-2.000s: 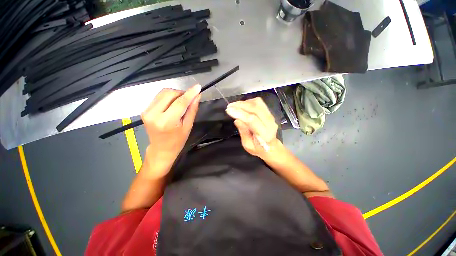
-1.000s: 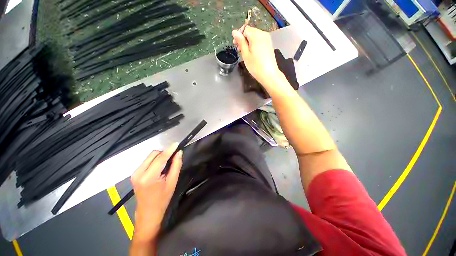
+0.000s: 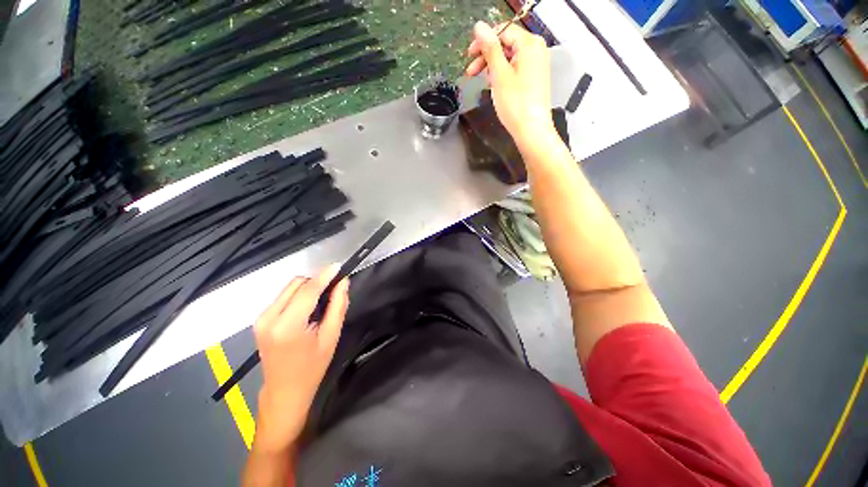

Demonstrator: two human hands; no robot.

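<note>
My left hand (image 3: 303,328) is bare and grips a narrow black strap (image 3: 365,249) slantwise over the lap, its upper end sticking out past the fingers and its lower end below the hand. My right hand (image 3: 509,71) is raised beyond the table's back part, its fingers pinched on a thin applicator (image 3: 516,19), whose details are small and blurred. A small silvery cup (image 3: 438,112) with dark liquid stands on the metal table below and left of my right hand.
Black straps (image 3: 190,252) lie piled on the metal table (image 3: 392,179). More straps lie in rows on the green speckled mesh (image 3: 286,119). Brown leather (image 3: 490,143) lies beside the cup, with a short dark piece (image 3: 578,92) beyond. Pale green cloth (image 3: 525,238) is below the table edge.
Since two seconds ago, my right hand has moved from beside the strap up and away past the cup. Over the last second it has shifted slightly right and up. My left hand still holds the strap.
</note>
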